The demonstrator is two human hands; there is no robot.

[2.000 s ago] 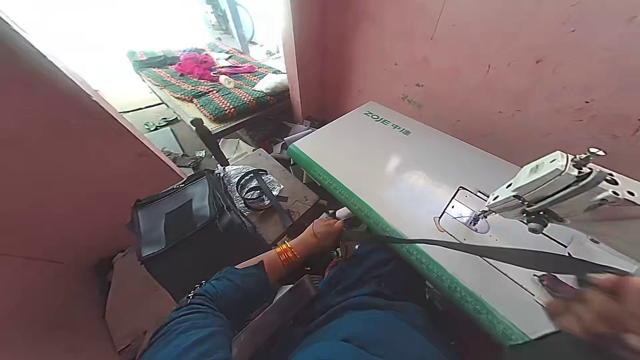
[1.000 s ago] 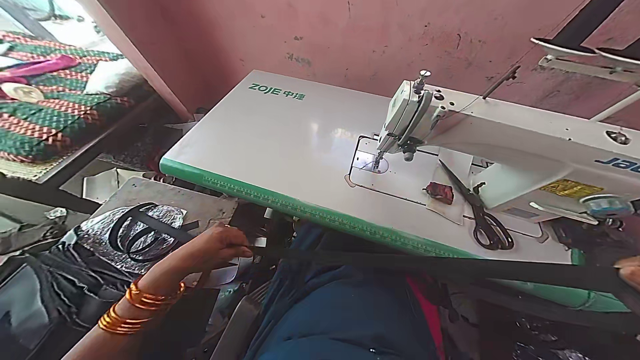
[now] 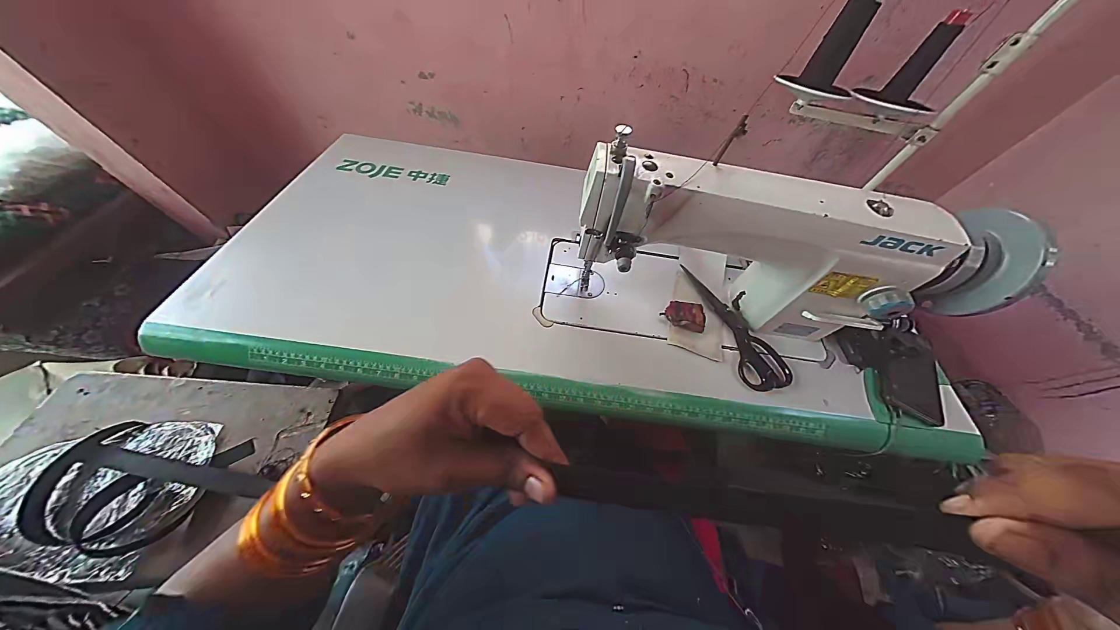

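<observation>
A black fabric strap [image 3: 752, 503] runs between my hands in front of the table's green edge. My left hand [image 3: 455, 433], with orange bangles at the wrist, pinches it near the middle of the view. At the right edge, my right hand [image 3: 1041, 516] grips the strap's other part. Behind them stands a white Jack sewing machine [image 3: 770, 210] on a white tabletop [image 3: 394, 254]. Black-handled scissors [image 3: 748, 346] lie beside its needle area, near a small dark red object [image 3: 684, 316] on a pale scrap.
Coiled black straps [image 3: 87, 499] lie on crinkled silver material [image 3: 188, 442] at the lower left, on a grey board [image 3: 262, 402]. Black thread cones [image 3: 840, 44] stand at the upper right. A dark phone-like object [image 3: 910, 376] rests at the table's right corner.
The view has swung right toward the sewing machine. The strap remains held between both hands, and they are closer together than one second ago.
</observation>
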